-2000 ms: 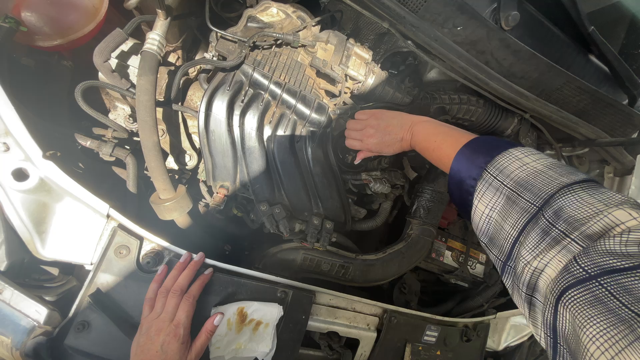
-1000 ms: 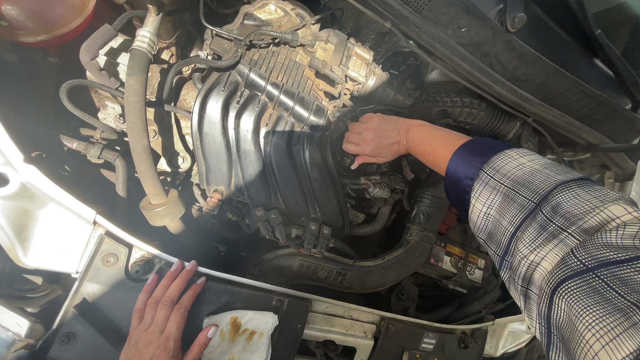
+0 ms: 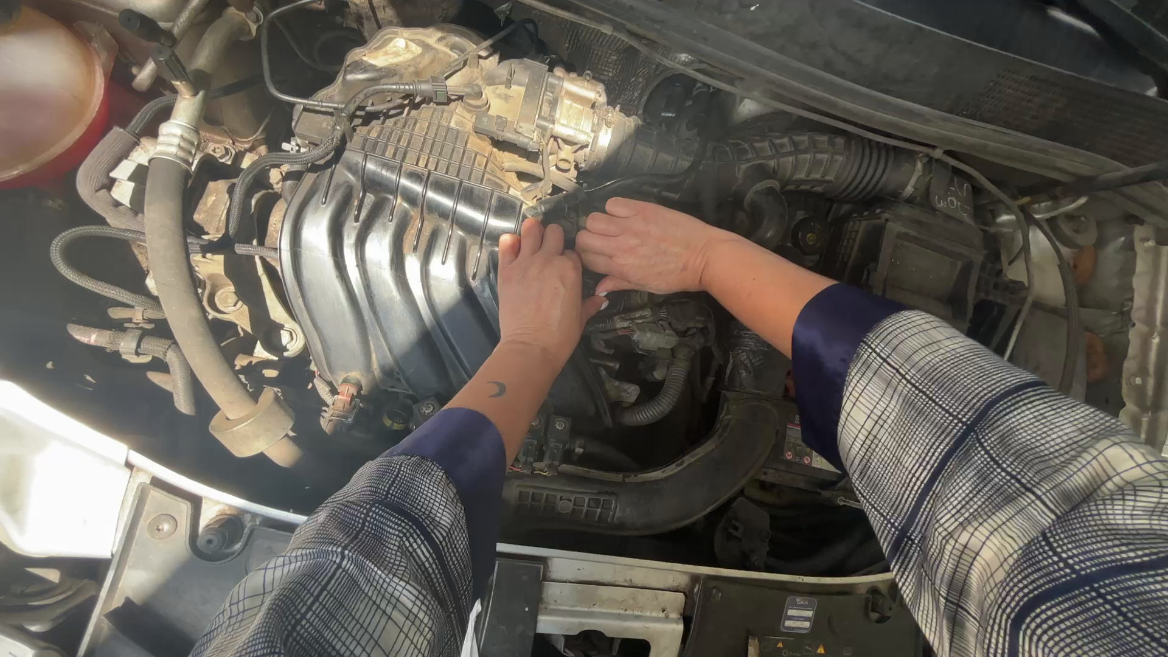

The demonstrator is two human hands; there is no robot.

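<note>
My left hand [image 3: 540, 297] reaches over the ribbed black plastic intake manifold [image 3: 392, 274], its fingertips at the manifold's right edge. Close beside it, my right hand [image 3: 643, 246] is palm down with curled fingers, its thumb pointing at the left one. What the fingers of either hand touch is hidden beneath them. A thin black hose [image 3: 630, 182] runs just above the hands to the throttle body [image 3: 579, 114]. Below the right hand lie wiring connectors [image 3: 648, 336] and a corrugated conduit [image 3: 671, 388].
A thick hose [image 3: 173, 274] and a reservoir with reddish fluid [image 3: 50, 100] are at the left. A black air duct [image 3: 675, 497] curves below the hands. A corrugated intake hose [image 3: 812, 164] leads right to a black housing [image 3: 922, 265]. The front crossmember [image 3: 611, 607] borders the bay.
My left hand has left the front panel beside the stained white cloth and moved up to the manifold, next to my right hand. The right hand stays in about the same area.
</note>
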